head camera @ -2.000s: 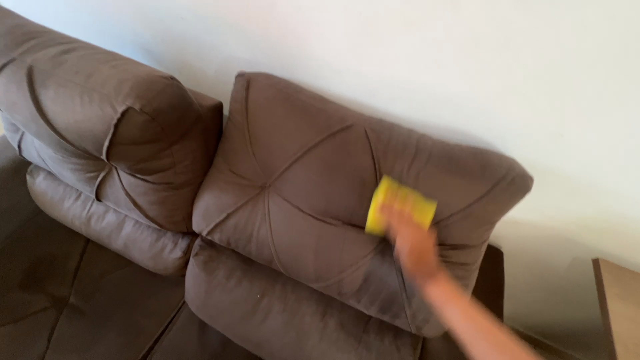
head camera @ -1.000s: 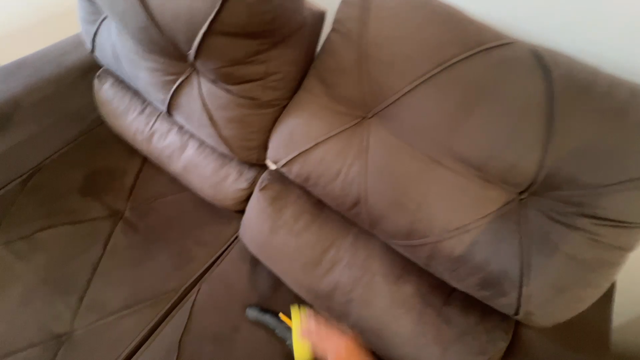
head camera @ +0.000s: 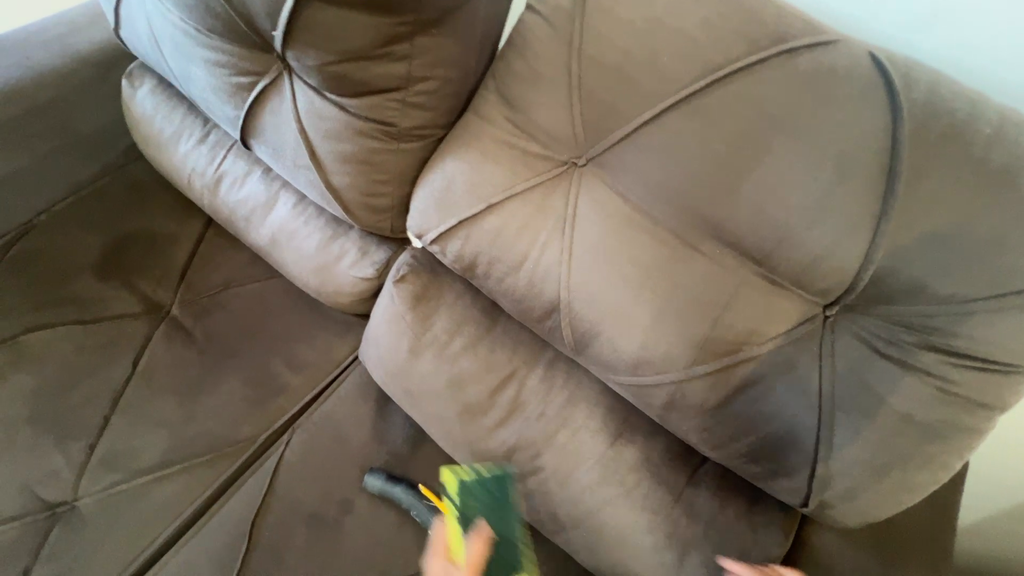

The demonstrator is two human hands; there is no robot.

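My left hand (head camera: pixel 458 548) is at the bottom centre, its fingers closed on a yellow sponge with a dark green scouring side (head camera: pixel 490 512). Just behind the sponge, a black nozzle-like object with a yellow-orange part (head camera: pixel 400 494) lies over the seat; its lower end is hidden. Only some fingertips of my right hand (head camera: pixel 756 567) show at the bottom edge, near the lower back roll; what they hold, if anything, is out of view. A brown tufted back cushion (head camera: pixel 704 184) fills the right side, with darker patches at its lower right.
The brown sofa seat (head camera: pixel 200 384) spreads over the lower left. A padded roll (head camera: pixel 512 400) runs beneath the right cushion. A second tufted cushion (head camera: pixel 352 96) stands at the upper left, beside the armrest (head camera: pixel 56 104). A pale wall (head camera: pixel 944 48) rises behind.
Two seconds ago a hand pressed the yellow sponge on the right back cushion; the sponge is now low over the seat, its green side showing. Fingertips have appeared at the lower right. The view has shifted closer.
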